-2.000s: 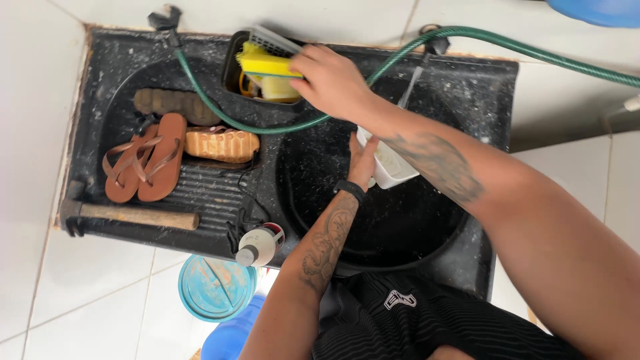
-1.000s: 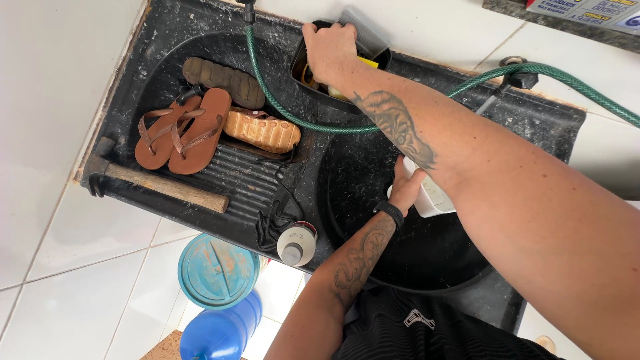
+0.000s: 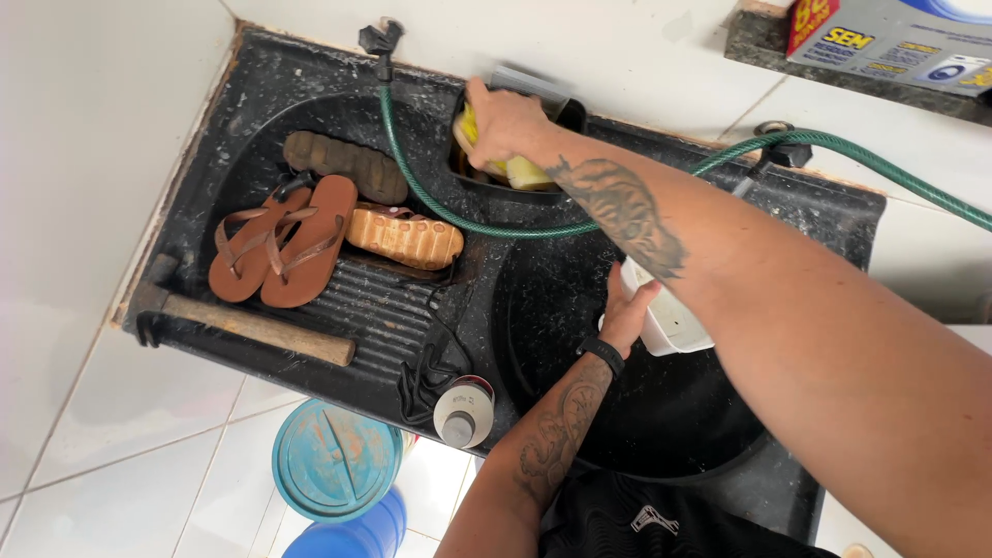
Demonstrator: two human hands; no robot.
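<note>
My left hand [image 3: 629, 310] grips a white plastic container [image 3: 674, 325] by its side, over the black round basin [image 3: 666, 434]. My right hand [image 3: 508, 128] reaches into a black caddy [image 3: 496, 188] at the sink's back edge, fingers bent over a yellow item [image 3: 468, 124]. Whether the fingers have closed on anything is hard to see. A pale yellow sponge-like piece [image 3: 528, 173] lies in the caddy beneath the hand, and a grey plastic piece [image 3: 531, 84] stands at its back. My right forearm hides part of the white container.
On the ribbed left side lie brown flip-flops [image 3: 310, 248], upturned footwear [image 3: 407, 239], a dark sole [image 3: 345, 164] and a hammer [image 3: 256, 329]. A white bottle [image 3: 463, 415] stands at the front edge. A green hose [image 3: 496, 231] crosses behind. A blue-lidded bucket [image 3: 337, 461] stands below.
My right hand has gone from the yellow sponge at the caddy's right side, two seconds ago, to its left side, down inside. My left hand still holds the white container. The view has shifted.
</note>
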